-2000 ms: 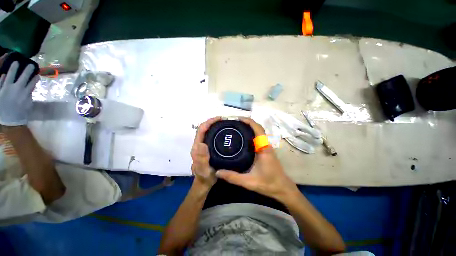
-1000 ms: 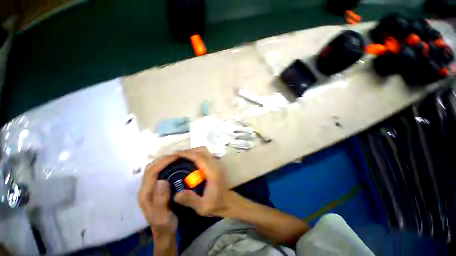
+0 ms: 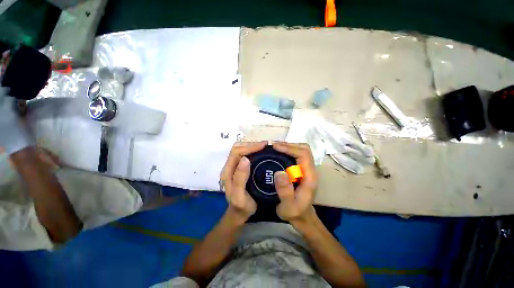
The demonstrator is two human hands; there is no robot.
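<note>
A black portable speaker (image 3: 262,191) is held at the bench's front edge, its round end cap with a pale ring and logo facing up. My left hand (image 3: 239,183), bare, grips its left side with the thumb on top. My right hand (image 3: 298,183), bare, grips its right side, thumb on the cap near the logo. The orange strap (image 3: 294,173) shows beside my right thumb. The underside of the speaker is hidden.
Beyond my hands lie a white glove (image 3: 332,140), a pale blue-grey block (image 3: 275,106), a smaller piece (image 3: 322,97), a utility knife (image 3: 389,107) and a pointed tool (image 3: 372,152). A black square part (image 3: 464,112) stands right. A neighbouring worker's gloved hand (image 3: 14,126) is left, near a silver-topped item (image 3: 102,109).
The view swung right and came back. Both hands still hold the speaker; my thumbs have moved onto its top compared with two seconds ago, and the logo has turned.
</note>
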